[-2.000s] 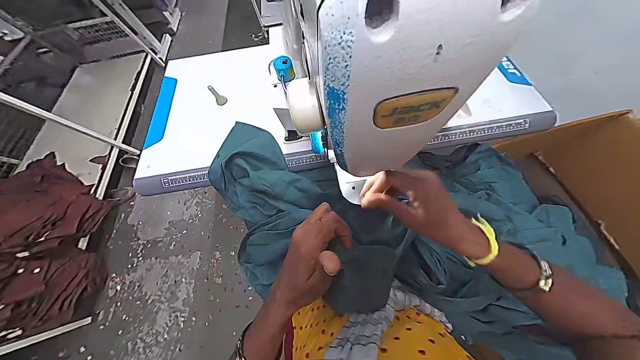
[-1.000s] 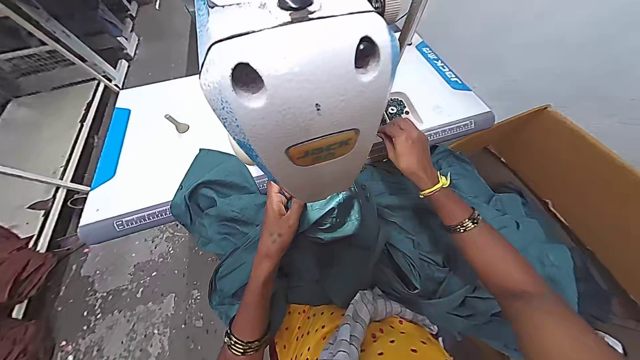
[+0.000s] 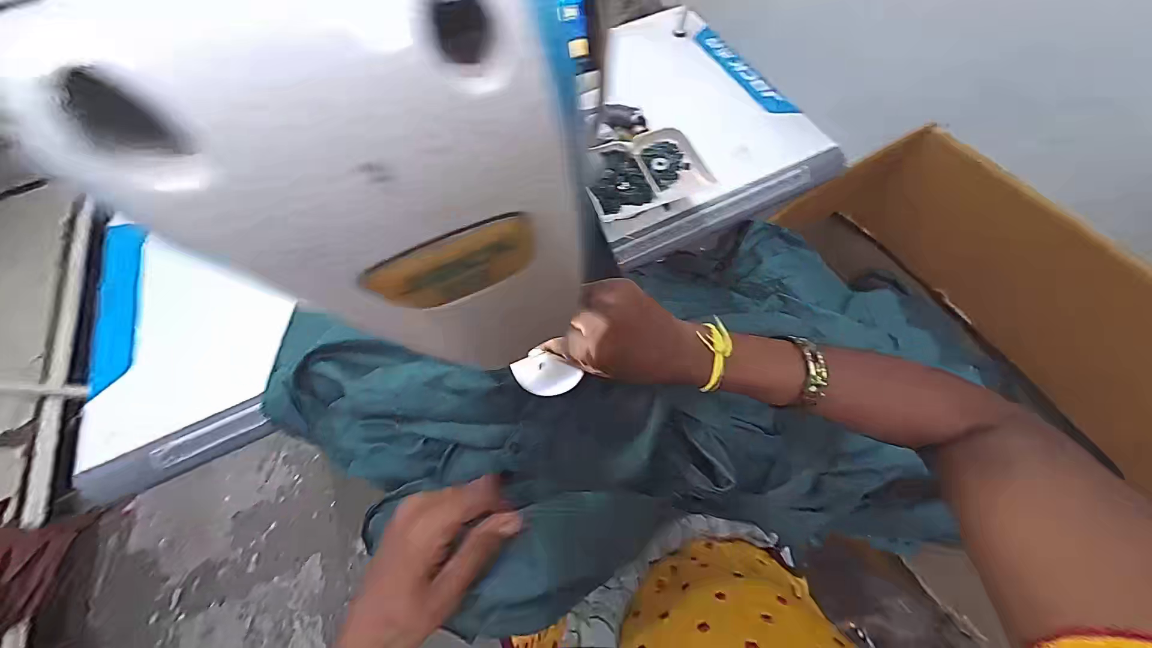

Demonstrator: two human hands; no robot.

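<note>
The white head of an industrial sewing machine (image 3: 360, 180) fills the upper left. Under its tip shows a round white metal part (image 3: 547, 373). My right hand (image 3: 621, 333), fingers curled, is right beside the tip and this part; whether it grips something is hidden. My left hand (image 3: 432, 549) rests on the dark teal cloth (image 3: 576, 531) at the lower left, thumb and fingers a little apart. The cloth hangs over the table edge and spreads across the lap. The needle area is hidden behind the machine head.
On the white machine table (image 3: 702, 81) sits a divided tray (image 3: 693, 180) with small dark buttons or similar pieces. A cardboard box (image 3: 1017, 234) stands at the right, with teal cloth reaching into it. Maroon cloth (image 3: 40, 567) lies at the far left.
My left hand has come down from the machine tip onto the cloth. My right hand has moved from the small-parts tray to beside the tip. The view has shifted closer.
</note>
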